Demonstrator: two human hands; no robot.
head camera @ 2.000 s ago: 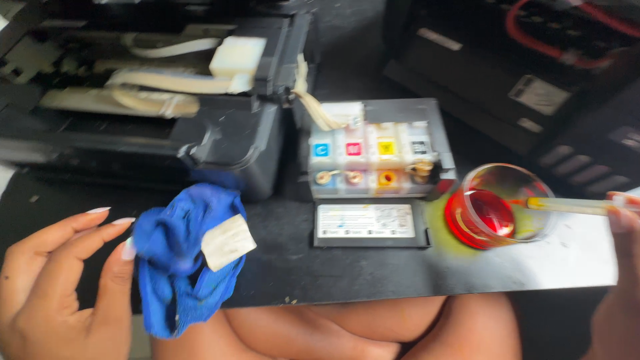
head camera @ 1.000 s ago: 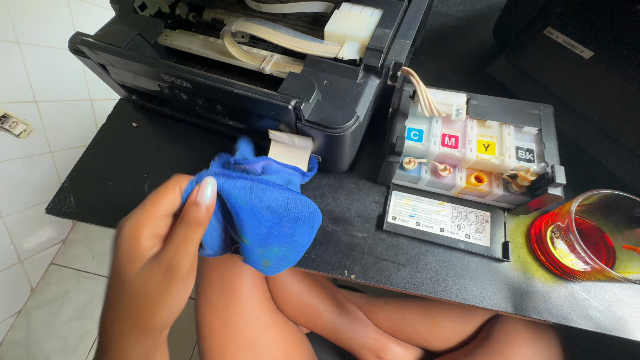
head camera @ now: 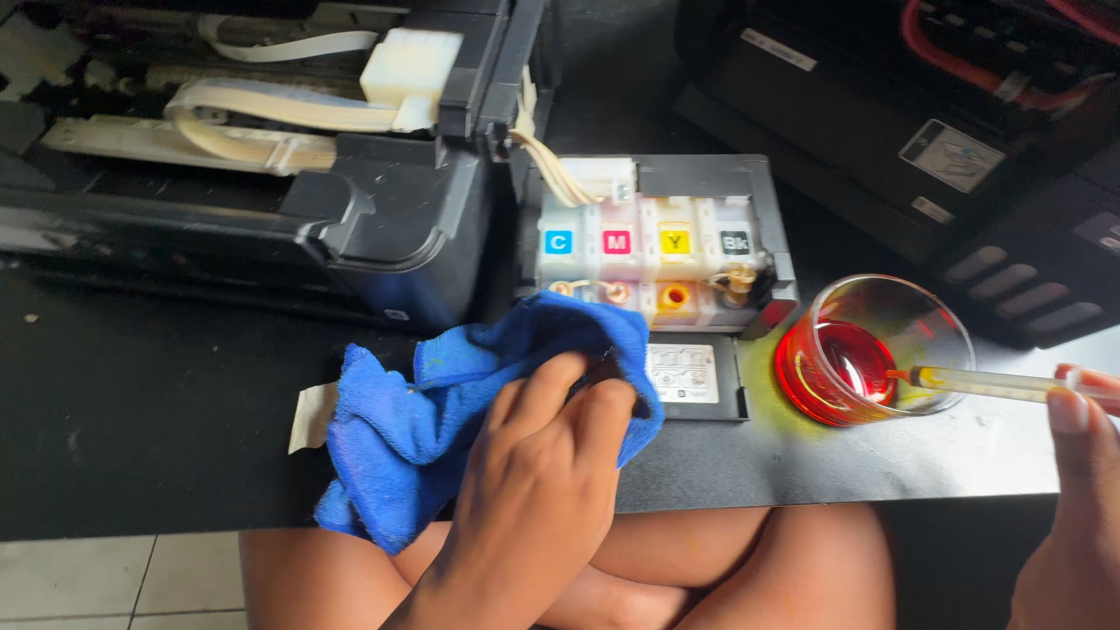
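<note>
My left hand (head camera: 547,472) grips a blue cloth (head camera: 420,429) with a pale tag, its fingers pressed into the folds beside the ink tank unit (head camera: 652,254). That unit has C, M, Y and Bk tanks; the yellow tank's filler port (head camera: 675,297) stands uncapped. The cloth hides part of the unit's flat black cover (head camera: 722,376). At the right edge my right hand (head camera: 1081,429) holds a clear syringe (head camera: 989,383). The syringe's tip is over a glass (head camera: 954,332) with red liquid (head camera: 853,363) at its bottom.
An opened inkjet printer (head camera: 394,201) fills the upper left, joined to the tank unit by pale tubes (head camera: 547,166). Another black machine (head camera: 840,131) with a red cable stands at the upper right. The black table's (head camera: 175,420) front edge runs above the person's bare legs.
My left hand has moved right with the blue cloth, from in front of the printer to the tank unit's cover. My right hand, out of view one second ago, is visible again.
</note>
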